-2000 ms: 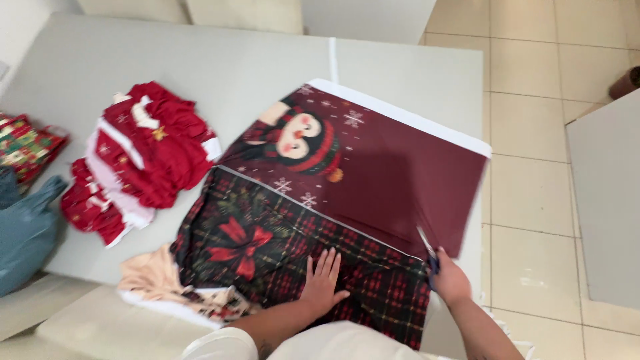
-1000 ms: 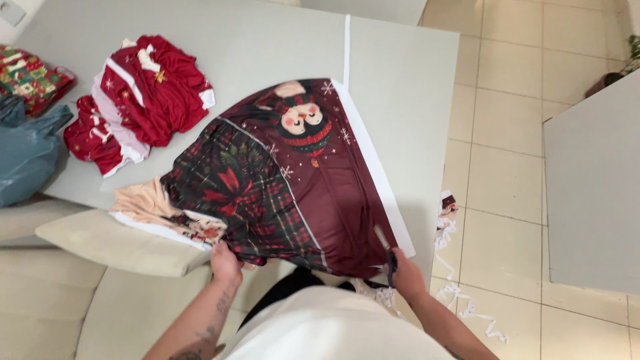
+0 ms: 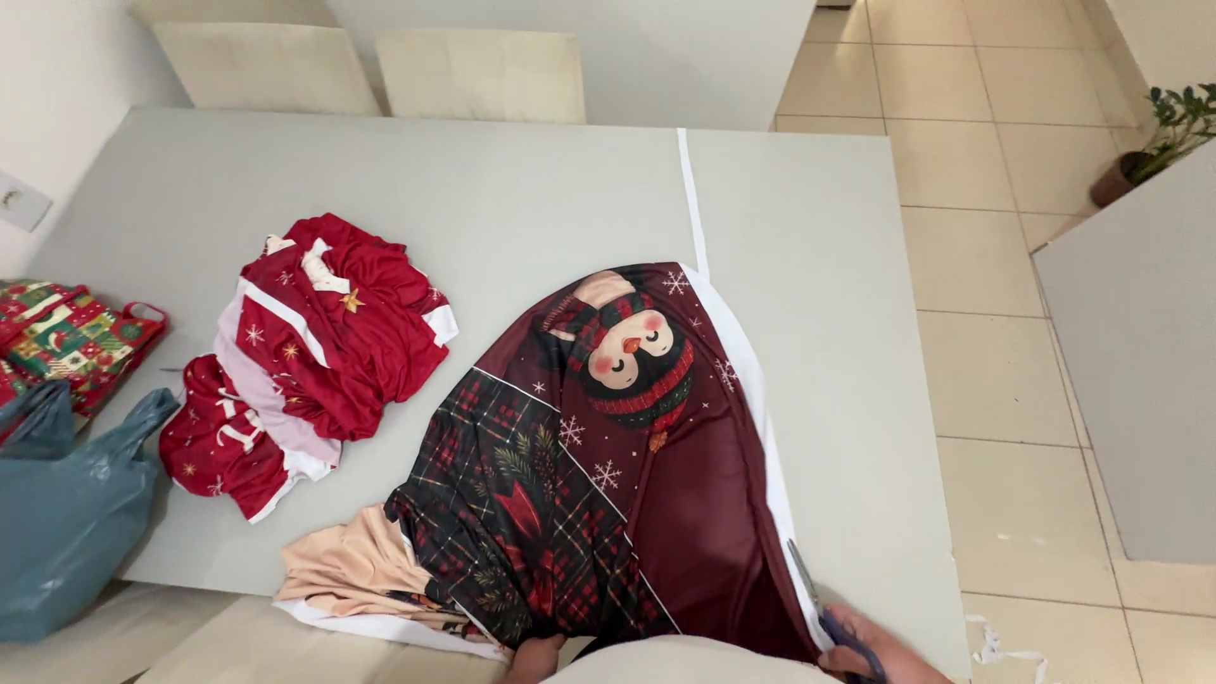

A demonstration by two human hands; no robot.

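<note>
A printed Christmas fabric (image 3: 703, 475) with a penguin, snowflakes and a plaid section lies across the table's near side. My right hand (image 3: 869, 646) holds scissors (image 3: 834, 622) with dark blue handles, the blades lying along the fabric's white edge (image 3: 750, 389) at the lower right. My left hand (image 3: 537, 657) is at the plaid section's near edge, gripping it, its fingers partly hidden. A long white strip (image 3: 693, 204) runs from that white edge to the table's far side. Beige fabric (image 3: 366, 565) hangs over the near table edge at left.
Red Christmas fabrics (image 3: 351, 332) lie crumpled on the grey table (image 3: 532, 190). A blue plastic bag (image 3: 76, 532) and a patterned Christmas bag (image 3: 76, 332) are at left. Two chairs (image 3: 480, 76) stand beyond. White scraps (image 3: 1002, 646) lie on the tiled floor; a potted plant (image 3: 1130, 176) stands at upper right.
My left hand has gone from lying flat on the plaid to its near edge. The fabric has shifted and bunched into a curve. The scissors now lie along the white edge.
</note>
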